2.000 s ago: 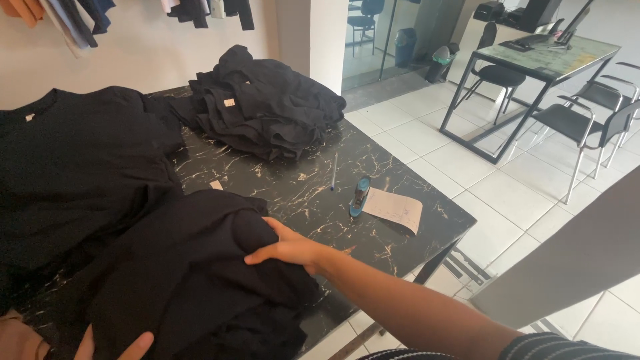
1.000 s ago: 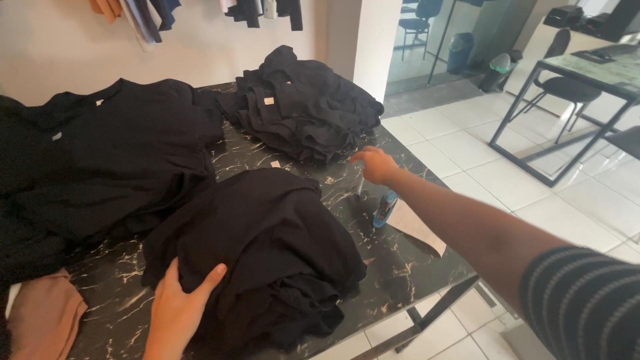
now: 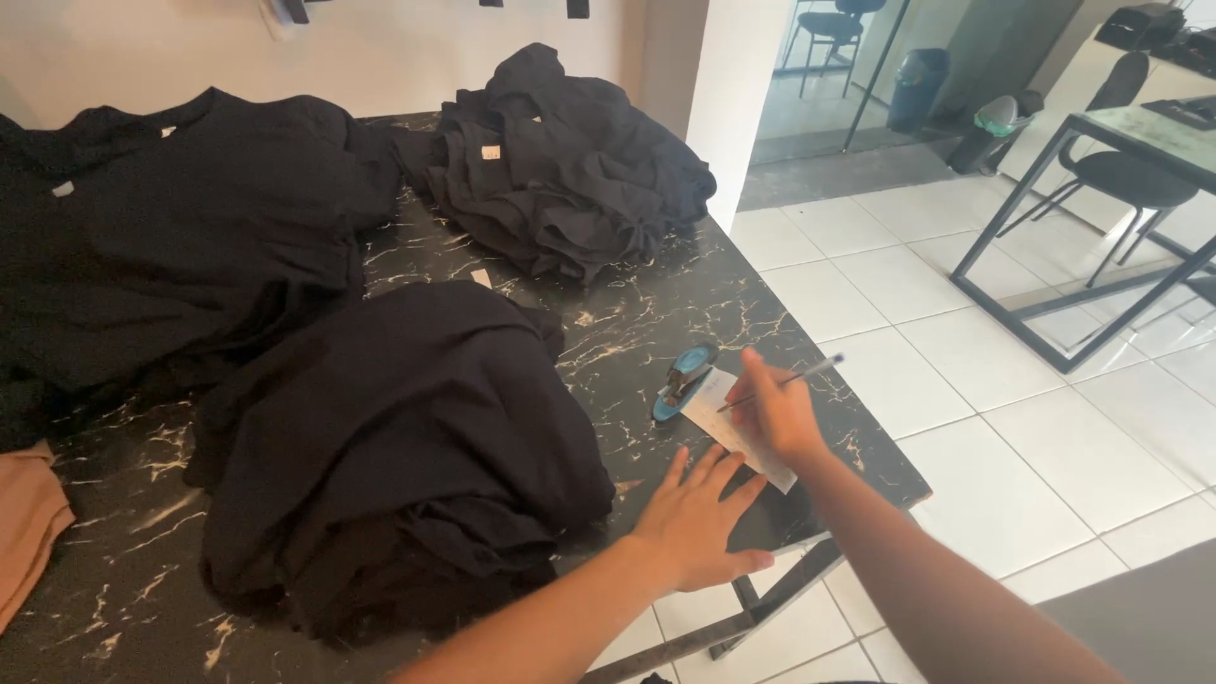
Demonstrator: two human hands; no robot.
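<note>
My right hand (image 3: 774,404) holds a pen (image 3: 807,370) with its tip at a slip of paper (image 3: 717,408) that bears writing. Fingers spread, my left hand (image 3: 698,518) lies flat at the paper's lower edge and on the table near it. A blue clip-like object (image 3: 686,380) sits at the upper left end of the paper. Left of my hands, a heap of black fabric (image 3: 399,427) rests on the dark marbled table (image 3: 627,323).
Black garments with small pale labels (image 3: 190,218) cover the table's left side, and a pile of black garments (image 3: 589,161) stands at the back. Orange-brown cloth (image 3: 28,522) lies at the left edge. Beyond the table's right edge are a tiled floor, a chair (image 3: 1130,180) and another table (image 3: 1149,133).
My left hand has left the near black fabric for the paper. My right hand, on that fabric at first, then reaching over the table, now holds the pen at the paper.
</note>
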